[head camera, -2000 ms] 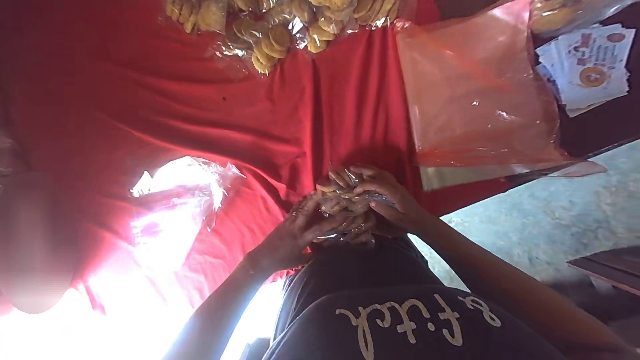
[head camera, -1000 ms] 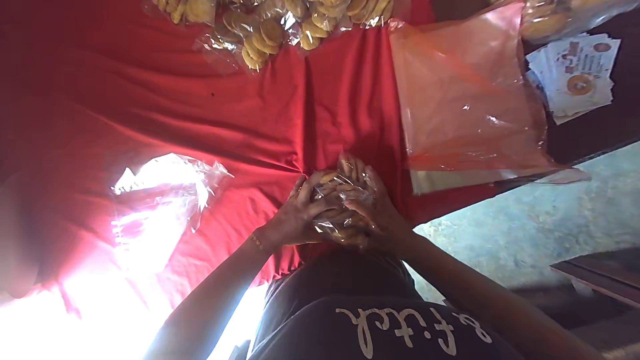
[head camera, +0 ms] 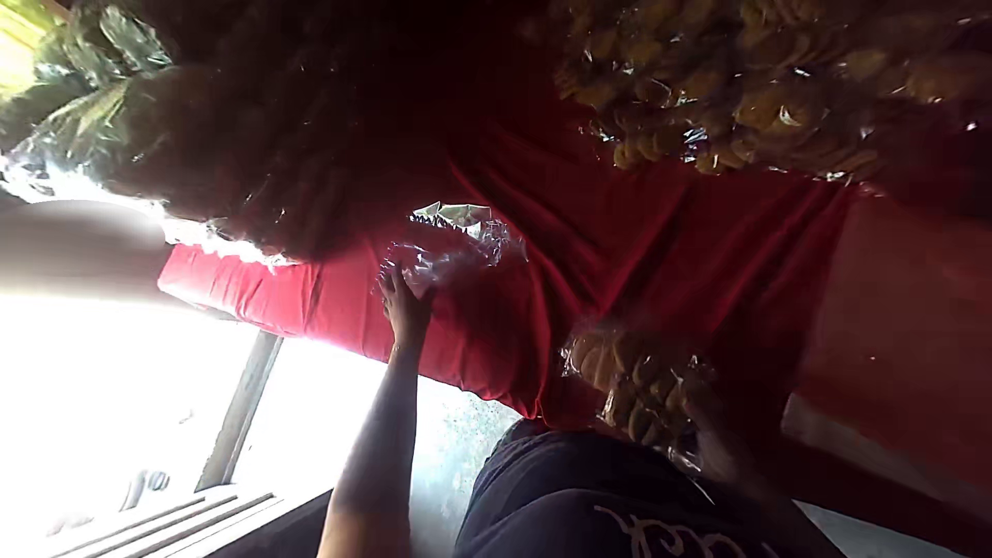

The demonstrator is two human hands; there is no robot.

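Note:
My left hand [head camera: 407,306] reaches out over the red cloth [head camera: 341,310], its fingers at the near edge of some clear plastic bags [head camera: 465,248]; whether they grip the plastic is not clear. At the right, close to my body, my right hand [head camera: 713,426] is dark and blurred against the side of a clear bag packed with round, flat, brown baked pieces [head camera: 639,380]. Its fingers are hard to make out, but the hand appears to hold the bag.
Many clear bags of similar round pieces [head camera: 736,101] lie along the far right. A large dark heap of filled plastic bags [head camera: 232,155] stands at the far left. An orange-red plastic sheet or bag [head camera: 907,325] lies at the right. Bright light washes out the lower left.
My left hand has left the filled bag and moved left to the loose clear plastic. The filled bag is now beside my right hand only. The view has swung left.

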